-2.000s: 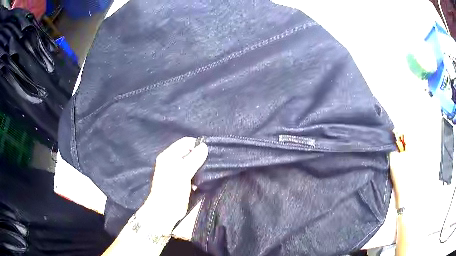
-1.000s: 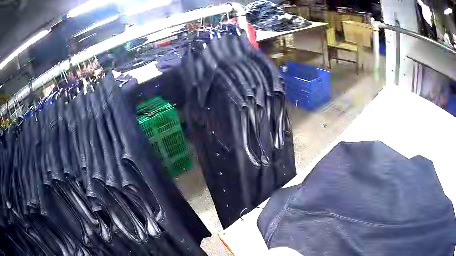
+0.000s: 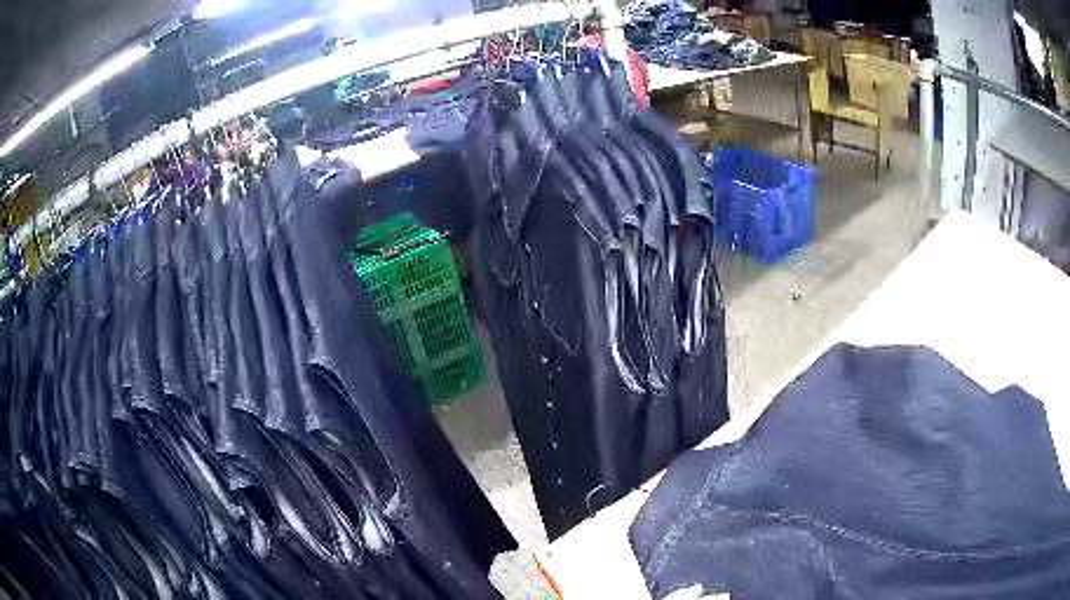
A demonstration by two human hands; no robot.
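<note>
A dark denim garment (image 3: 868, 469) lies spread on the white table (image 3: 939, 281) at the lower right, cut off by the bottom and right edges of the picture. A pale stitched seam crosses it, and another stitch line runs near its left edge. A small pale patch at the bottom edge, over the garment, looks like the tips of my left hand (image 3: 690, 593); the rest is cut off, so its grip cannot be told. My right hand is out of the picture.
Dark garments (image 3: 176, 375) hang packed from a pale rail (image 3: 387, 65) at left; more (image 3: 598, 270) hang close to the table's left edge. Green crates (image 3: 422, 311) and a blue crate (image 3: 765, 205) stand on the floor. Behind are a table with piled clothes (image 3: 692, 35) and a chair (image 3: 862, 106).
The view has swung from the garment on the table to the left, towards the rails. Both hands have left the picture, except for the pale patch at the bottom edge.
</note>
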